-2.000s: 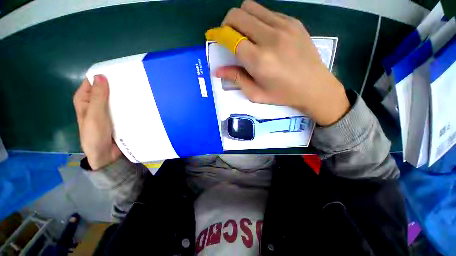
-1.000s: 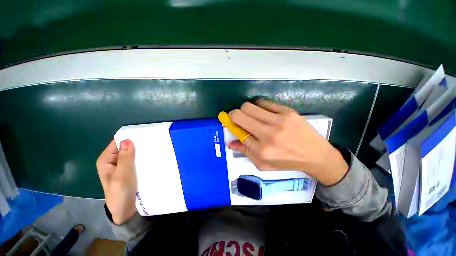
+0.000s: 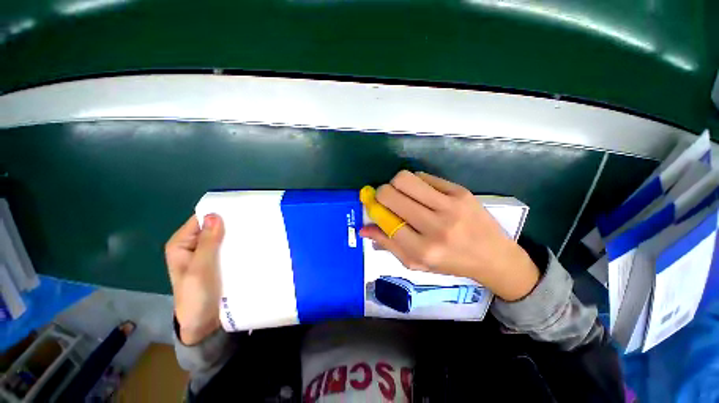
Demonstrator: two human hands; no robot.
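The blue and white box sleeve (image 3: 325,275) lies level in front of me, partly over the white inner box (image 3: 504,216), which sticks out on the right. A smartwatch with a light blue strap (image 3: 426,294) shows on the inner box face. My left hand (image 3: 195,271) grips the sleeve's left end, thumb on top. My right hand (image 3: 441,228) is over the inner box at the sleeve's opening, thumb and fingers pinching there, and hides part of the box face. A yellow finger cot (image 3: 381,214) covers one right finger.
A fanned stack of empty sleeves (image 3: 666,252) stands at the right. Upright white edges (image 3: 14,260) show at the far left. A pale metal rail (image 3: 331,101) divides the dark green bench (image 3: 102,173) from the green belt (image 3: 331,39). Shelving (image 3: 39,366) is at lower left.
The view has tilted, so the box sits lower in the picture than two seconds ago and more level. The sleeve covers slightly more of the inner box. Both hands keep their hold.
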